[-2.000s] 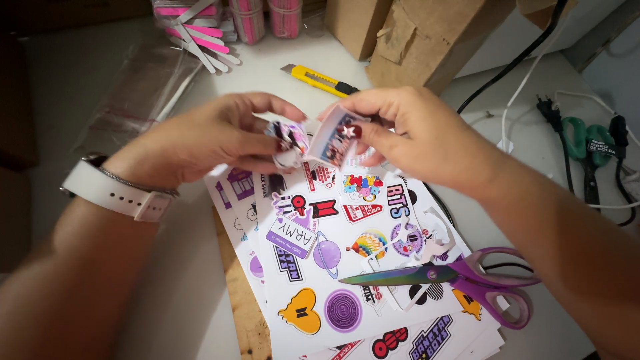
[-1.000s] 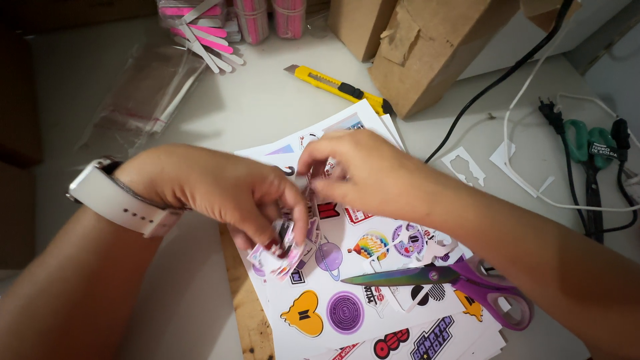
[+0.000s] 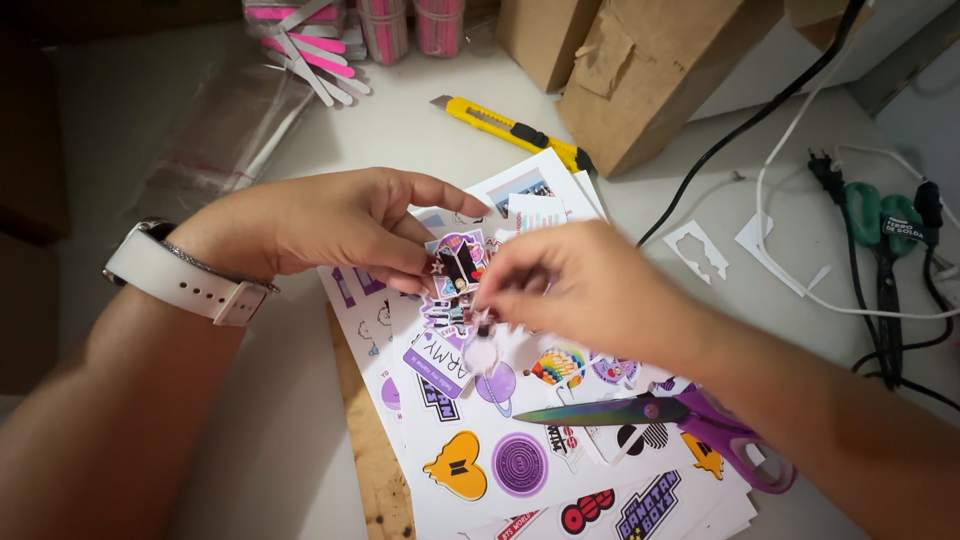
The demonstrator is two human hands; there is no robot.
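Observation:
My left hand [image 3: 375, 225], with a white-strapped watch on its wrist, holds cut-out stickers [image 3: 457, 262] between thumb and fingers. Close to its right, my right hand [image 3: 555, 277] pinches a small, blurred cut-out sticker [image 3: 482, 341]. Both hands are over a stack of printed sticker sheets [image 3: 472, 517]. Under the fingers lies a loose purple-and-white name-tag sticker [image 3: 439, 364], beside other cut-outs. Purple-handled scissors [image 3: 652, 411] with iridescent blades rest on the sheets, right of the hands, blades pointing left.
A yellow utility knife [image 3: 510, 131] with its blade showing lies beyond the sheets, against a cardboard box [image 3: 637, 82]. Nail files [image 3: 315, 60] and clear plastic bags [image 3: 217, 142] are at back left. Paper scraps [image 3: 697, 251], cables and green-handled scissors [image 3: 889, 255] are at right.
Two seconds ago both hands held cut-outs higher up, over the sheets' far part; they have come down nearer the sheets. My left hand has turned, and its stickers now show face up.

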